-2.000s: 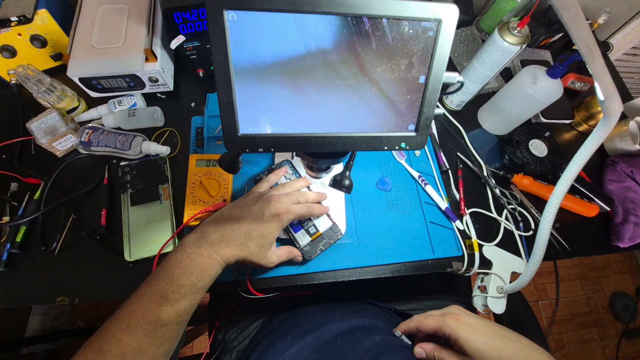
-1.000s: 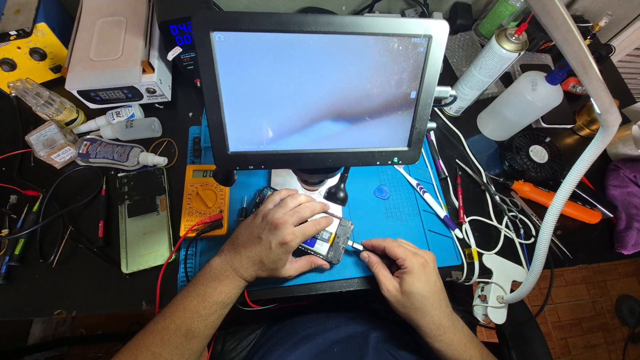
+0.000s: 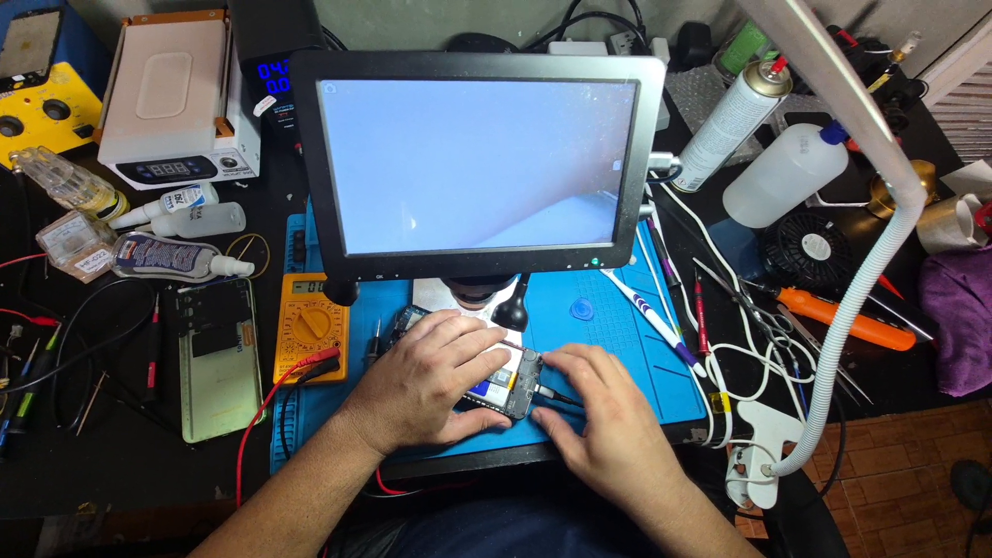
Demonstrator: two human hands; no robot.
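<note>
An opened smartphone (image 3: 521,387) lies on a blue silicone repair mat (image 3: 496,443), below the lens of a digital microscope with a screen (image 3: 477,167). My left hand (image 3: 434,380) rests over the phone and grips it, thumb on its near edge and fingers across the top. A cable's plug (image 3: 549,392) sits at the phone's right end. My right hand (image 3: 608,411) is just right of that plug, thumb and fingers apart around the cable. Part of the phone is hidden under my left hand.
Left of the mat's middle lies a yellow multimeter (image 3: 313,329) with red and black leads; a phone back cover (image 3: 221,360) is further left. A toothbrush (image 3: 651,318) and a blue pick (image 3: 581,308) lie to the right. Beyond are white cables, tweezers, a small fan (image 3: 810,244) and a lamp clamp (image 3: 763,457).
My right hand came from my lap with the cable plug to the phone's right end. Its fingers have since parted from the plug. My left hand stays on the phone.
</note>
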